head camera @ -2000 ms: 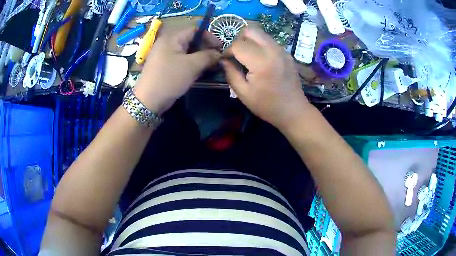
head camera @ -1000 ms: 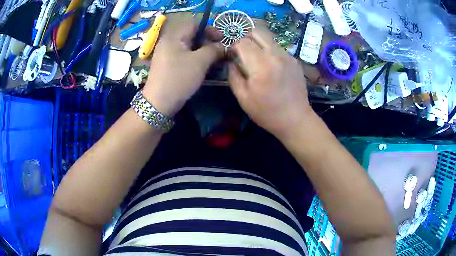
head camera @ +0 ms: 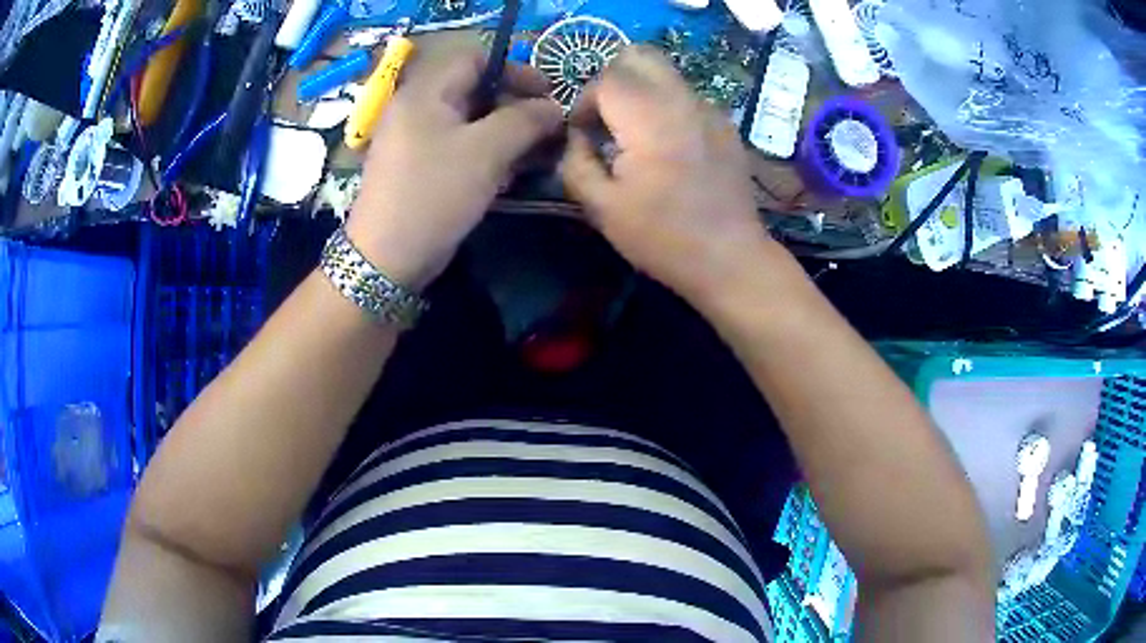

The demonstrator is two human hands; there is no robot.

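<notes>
A white round fan grille [head camera: 578, 58] with radial slots shows just beyond my fingers, its lower part hidden by them. My left hand [head camera: 440, 163] is closed around a thin dark stick [head camera: 500, 53], pointing up and away; I cannot tell whether it is a probe or tweezers. My right hand [head camera: 669, 176] has its fingers bent close to my left fingertips, beside the grille. Something small and dark shows between its fingers but is too hidden to name. The fingers cover whatever lies between the two hands.
A yellow-handled screwdriver [head camera: 378, 92] and blue-handled tool [head camera: 333, 75] lie left. Small green boards [head camera: 716, 69], a white oblong piece [head camera: 779, 103], a purple reel [head camera: 848, 148] and clear plastic bags [head camera: 993, 75] lie right. Blue crates [head camera: 69, 415] stand below left, a green crate [head camera: 924, 364] below right.
The grille first shows more fully beyond my fingers, then shifts slightly up and left. My hands shift slightly and stay close together. The dark stick stays in my left hand.
</notes>
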